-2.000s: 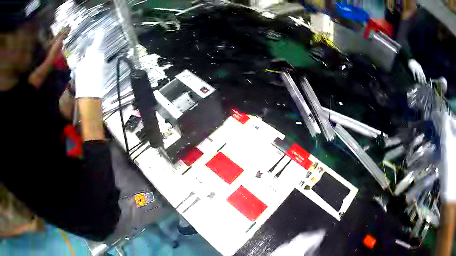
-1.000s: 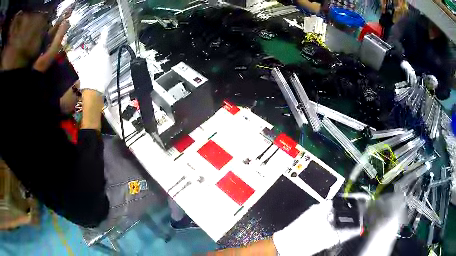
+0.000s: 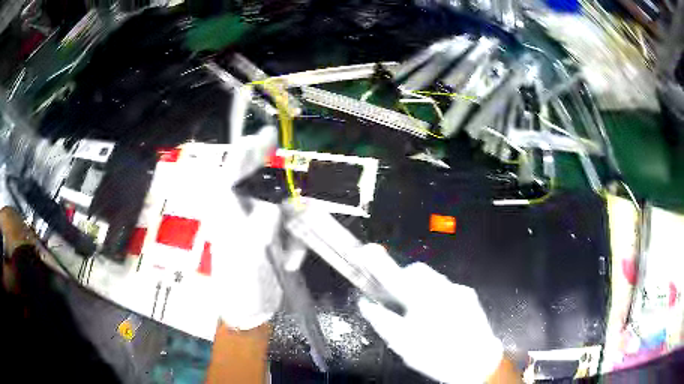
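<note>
My right hand (image 3: 431, 319), in a white glove, is closed around a silver aluminium profile (image 3: 341, 251) that points up and left. A yellow wire (image 3: 287, 139) loops up from the profile's far end. My left hand (image 3: 251, 262), also in a white glove and blurred, is at the profile's far end. Its fingers are raised near a pale blurred part. Whether it grips anything cannot be told. A dark grey strip (image 3: 304, 311) hangs below, between the hands.
Silver bars with yellow wires are piled at the far right (image 3: 487, 97). Red-and-white cardboard (image 3: 180, 232) lies at left on the black mat, an orange tag (image 3: 442, 223) right of centre. A pink-and-white sheet (image 3: 652, 292) is at far right. Another person's hand (image 3: 13, 232) shows at the left edge.
The view has swung right. Both gloved hands are now in the middle, with a profile and yellow wire between them. The dark block seen at my hand one second ago no longer shows.
</note>
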